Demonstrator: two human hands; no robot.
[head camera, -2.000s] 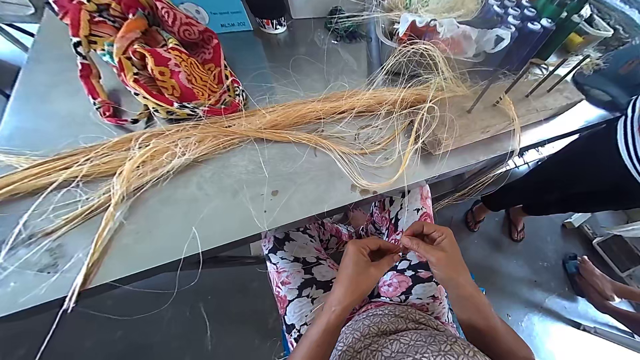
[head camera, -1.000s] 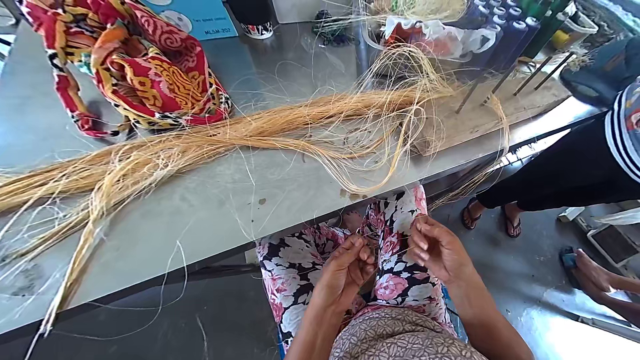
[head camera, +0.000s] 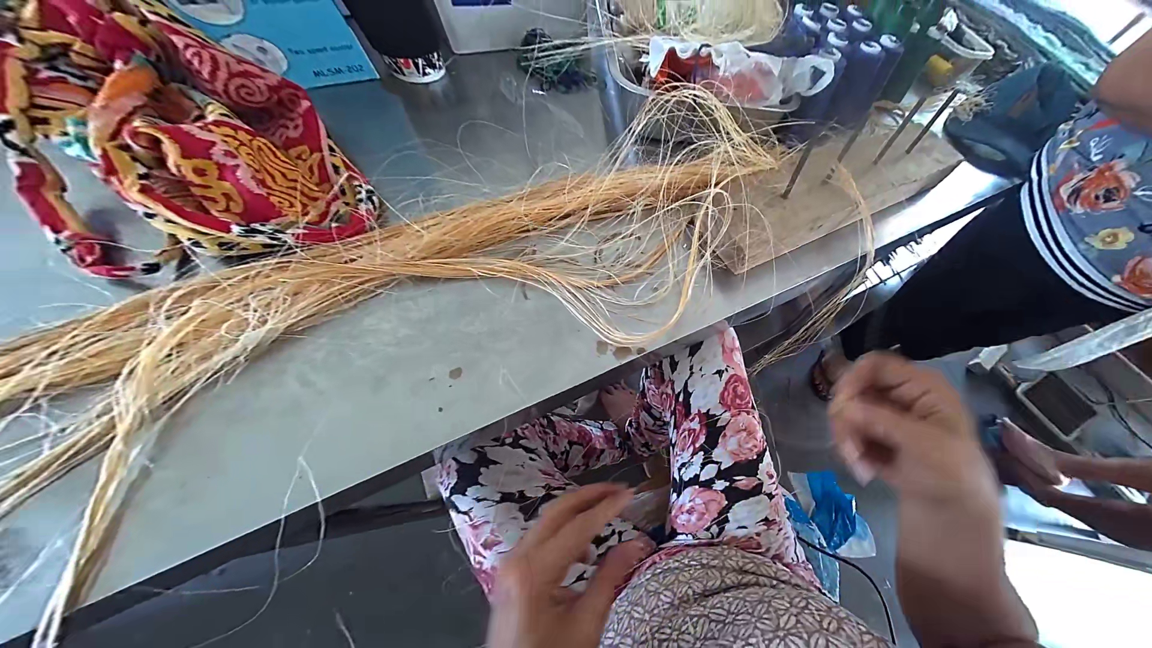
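A long bundle of tan plant fibres (head camera: 468, 225) lies across the grey metal table (head camera: 405, 378), its looser strands curling near a wooden board (head camera: 792, 216) with upright metal rods. Over my lap is my left hand (head camera: 571, 558), fingers apart, with nothing visible in it. My right hand (head camera: 900, 432) is raised at the right, blurred, its fingertips close together; whether a thin fibre is between them cannot be told. Loose strands (head camera: 301, 504) hang off the table's near edge at the left.
A red patterned cloth (head camera: 243, 153) lies at the upper left by a blue box (head camera: 297, 45). Thread cones (head camera: 855, 72) and a plastic basket (head camera: 720, 81) stand at the back right. A person in dark trousers (head camera: 954, 279) stands at the right; another person's feet (head camera: 1035, 459) show nearby.
My hands were close together over my lap and have moved apart. The right hand has gone out to the right, and the left hand's fingers have spread.
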